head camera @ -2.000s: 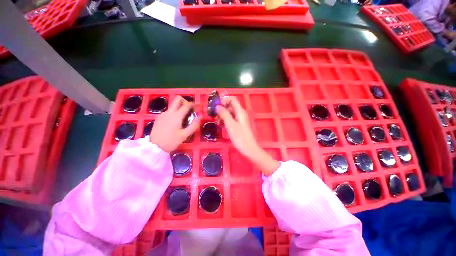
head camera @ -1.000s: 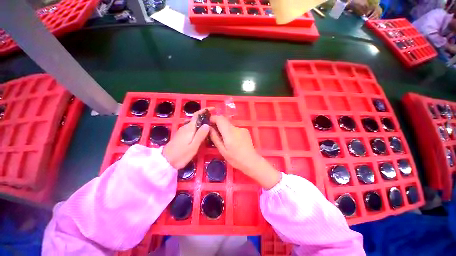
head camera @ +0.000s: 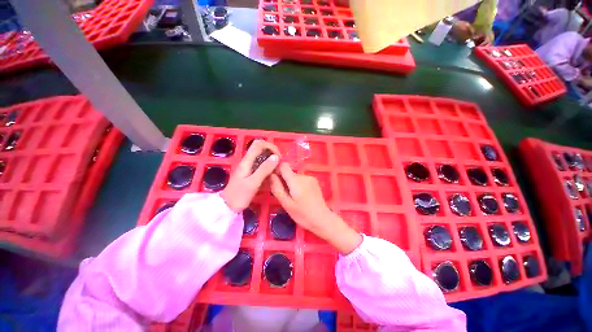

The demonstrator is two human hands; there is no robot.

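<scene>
My left hand holds a small round black watch head between thumb and fingers, above the main red pocketed tray. My right hand is just to its right, fingertips close together beside my left thumb; whether they grip anything is hidden. A clear, shiny, crinkled film lies on the tray behind my hands. Black discs such as this one fill pockets on the tray's left part; the right-hand pockets in view hold none. My hands and sleeves hide some pockets.
A second red tray with discs adjoins at right. Red trays stand at far left and far right. A grey post slants at left. A yellowish sheet hangs at the top. Other people work across the green bench.
My hands came together from either side of the discs and stay near each other. The watch head now sits in my left fingers. The whole view has shifted, and the yellowish sheet shows more.
</scene>
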